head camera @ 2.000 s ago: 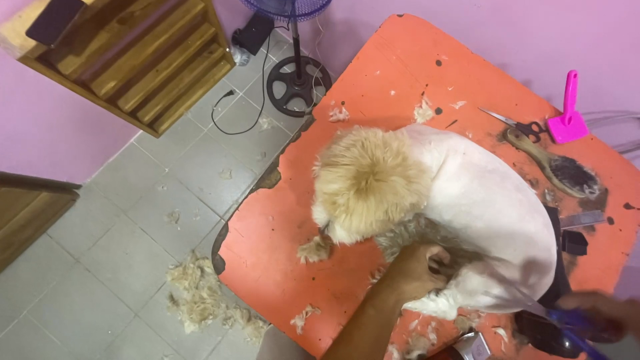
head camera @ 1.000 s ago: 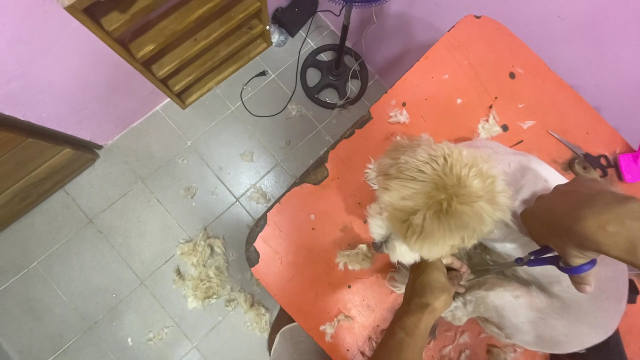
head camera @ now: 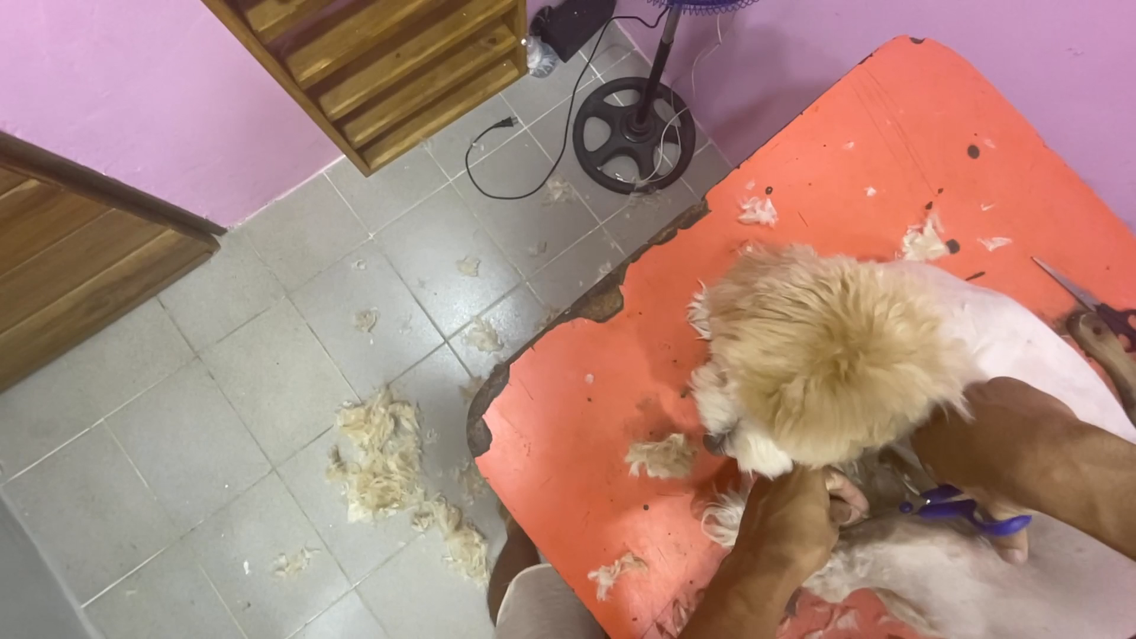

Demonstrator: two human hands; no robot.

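A dog (head camera: 834,355) with a fluffy tan head and a closely clipped white body lies curled on the orange tabletop (head camera: 568,399). My left hand (head camera: 803,515) is closed beside the dog's muzzle, at what looks like a paw or leg; the fur there is partly hidden. Blue-handled scissors (head camera: 963,512) are in my right hand (head camera: 967,453), their tips pointing toward my left hand. Tufts of cut fur (head camera: 661,455) lie on the table near the muzzle.
A second pair of scissors (head camera: 1069,286) and a wooden brush handle (head camera: 1100,351) lie at the table's right. Clumps of fur (head camera: 377,457) are on the tiled floor. Beyond the chipped table edge stand a fan base (head camera: 635,133) with a trailing cord and a wooden slatted unit (head camera: 417,71).
My right hand with the blue scissors has come from the table's right side to beside my left hand. The dog's head now hangs closer over my left hand. The view has shifted.
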